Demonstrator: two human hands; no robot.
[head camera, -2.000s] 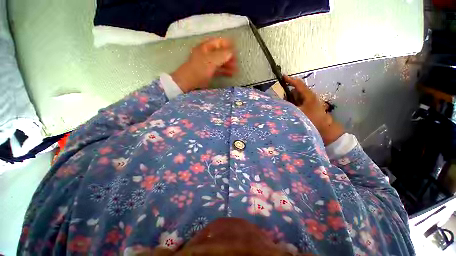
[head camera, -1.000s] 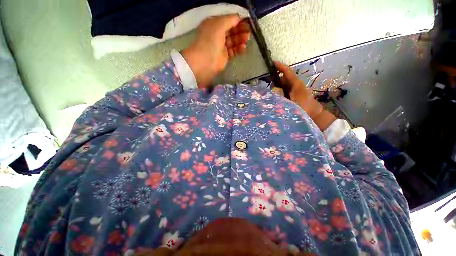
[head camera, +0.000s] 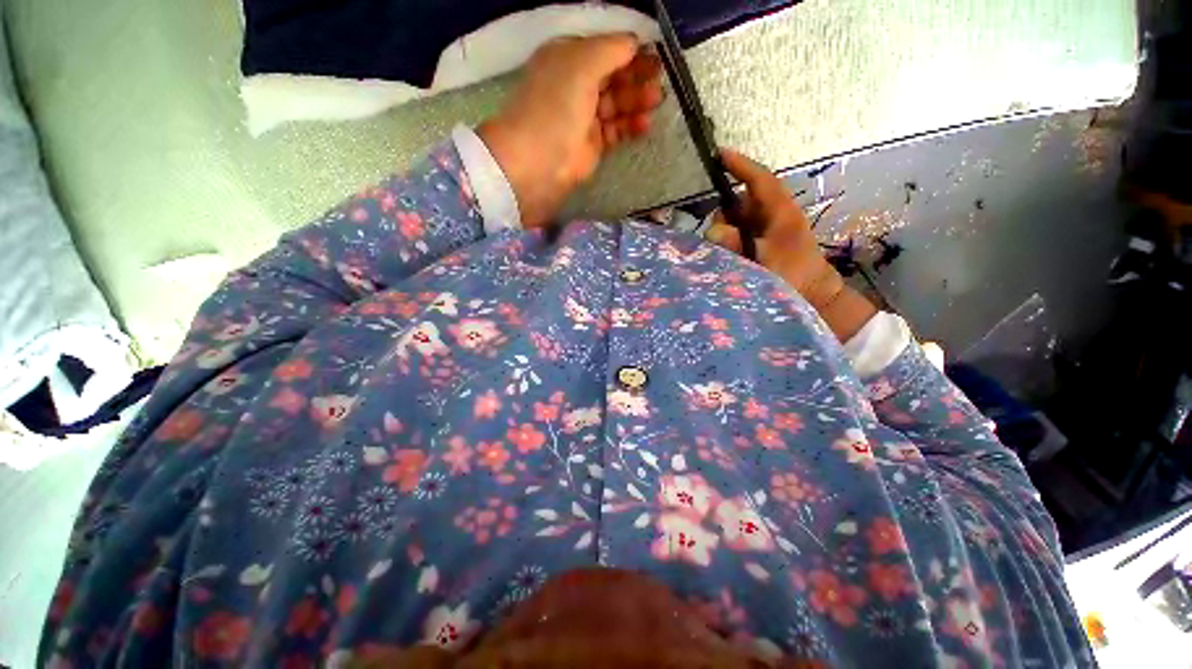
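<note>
A navy garment panel (head camera: 353, 39) lies on the pale table at the top, cut off by the picture's edge. White wadding (head camera: 320, 101) shows as an uneven border along its near edge. My right hand (head camera: 782, 235) holds the black shears (head camera: 693, 120), which point up and away to the panel's edge; their tips are cut off at the top. My left hand (head camera: 569, 118) is beside the blades at the wadding's edge, fingers curled. Whether it pinches the wadding is hard to tell.
The pale greenish table (head camera: 941, 79) has its near edge just in front of me. Grey floor with dark scraps (head camera: 869, 251) is at right. White and dark cloth pieces (head camera: 79, 379) lie at left. Dark clutter and a white surface are at far right.
My left hand has moved from the bare table up to the wadding beside the blades. The shears have tilted a little more upright. The panel's right side has shifted away.
</note>
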